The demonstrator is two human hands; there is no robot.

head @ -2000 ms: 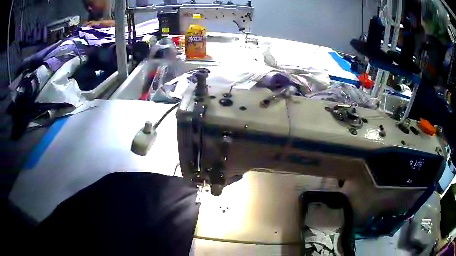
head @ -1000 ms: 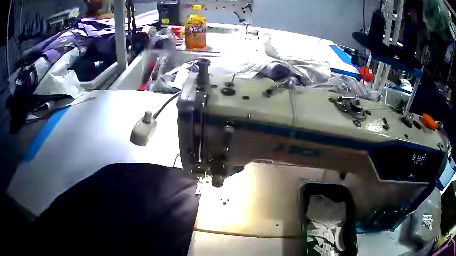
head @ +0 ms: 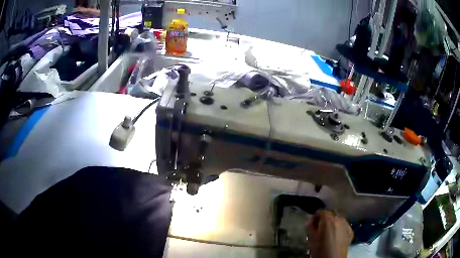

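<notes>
A dark fabric panel (head: pixel 96 216) lies left of the needle and runs off the bottom edge. The cream sewing machine (head: pixel 237 133) stands over its lit bed (head: pixel 217 211), with the presser foot and needle (head: pixel 177 190) at its left end, beside the fabric's edge. A dark-rimmed scrap tray (head: pixel 278 211) with pale bits sits on the bed. My right hand (head: pixel 329 233) is over the tray's right side, with curled fingers that hide part of it. Whether it holds anything cannot be seen. My left hand is not in view.
A pale lamp block (head: pixel 122 133) on a bent cable stands left of the head. Blue tape (head: pixel 27 132) marks the white table. Behind the machine are crumpled pale cloth (head: pixel 297 83) and an orange bottle (head: pixel 176 38). The dark control panel (head: pixel 391 176) is at right.
My right hand has come into view at the scrap tray. The view has shifted, so the machine and table appear further left. The dark fabric still lies beside the needle.
</notes>
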